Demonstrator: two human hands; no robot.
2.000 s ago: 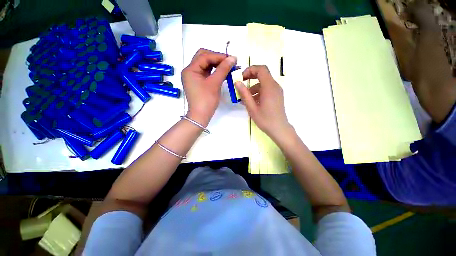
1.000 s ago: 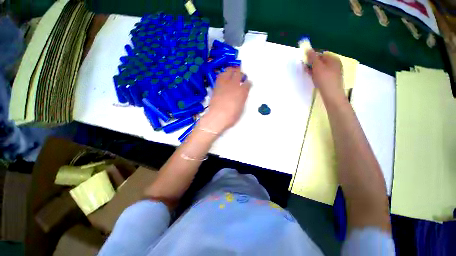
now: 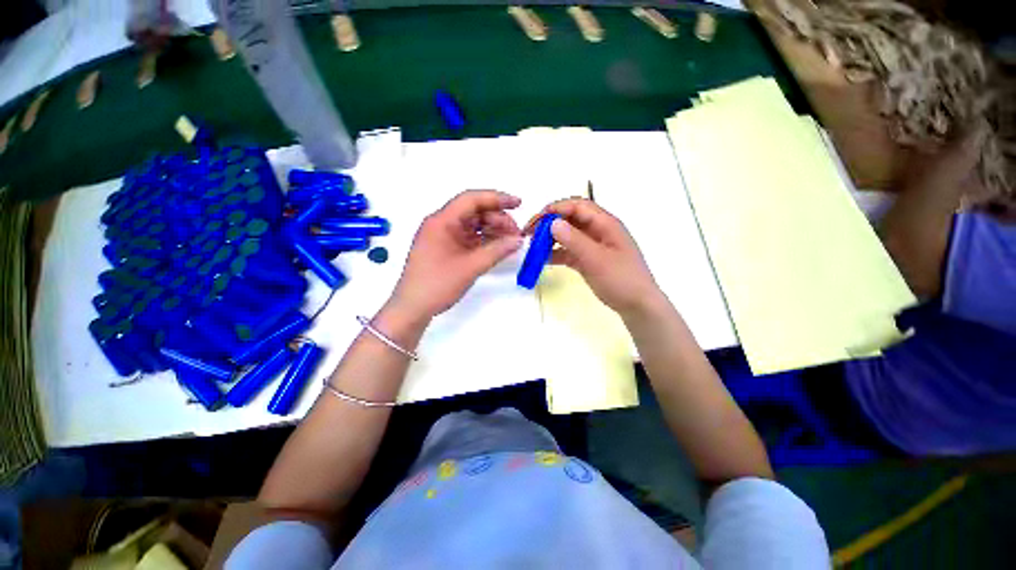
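A blue battery cell (image 3: 535, 258) is held between the thumb and fingers of my right hand (image 3: 599, 252), tilted, its upper end by the fingertips. My left hand (image 3: 451, 251) is just left of the cell, fingers apart and curled, with nothing clear in it. Thin reddish wires seem to show at the cell's upper end. A pale yellow adhesive strip (image 3: 590, 367) lies partly under my right hand. A dark round pad (image 3: 378, 255) lies on the white sheet left of my left hand. The blue cell pile (image 3: 201, 251) is at the left.
Wide yellow sheets (image 3: 780, 234) lie at the right, near a coworker's arm (image 3: 936, 200). Beyond the bench, the green conveyor belt (image 3: 390, 72) carries small tan parts and a blue cell (image 3: 449, 109). A grey post (image 3: 292, 89) stands behind the pile. A sheet stack is at the far left.
My left hand has moved from the pile to the middle. My right hand has come back from the belt side and now holds a cell. A blue cell now lies on the belt.
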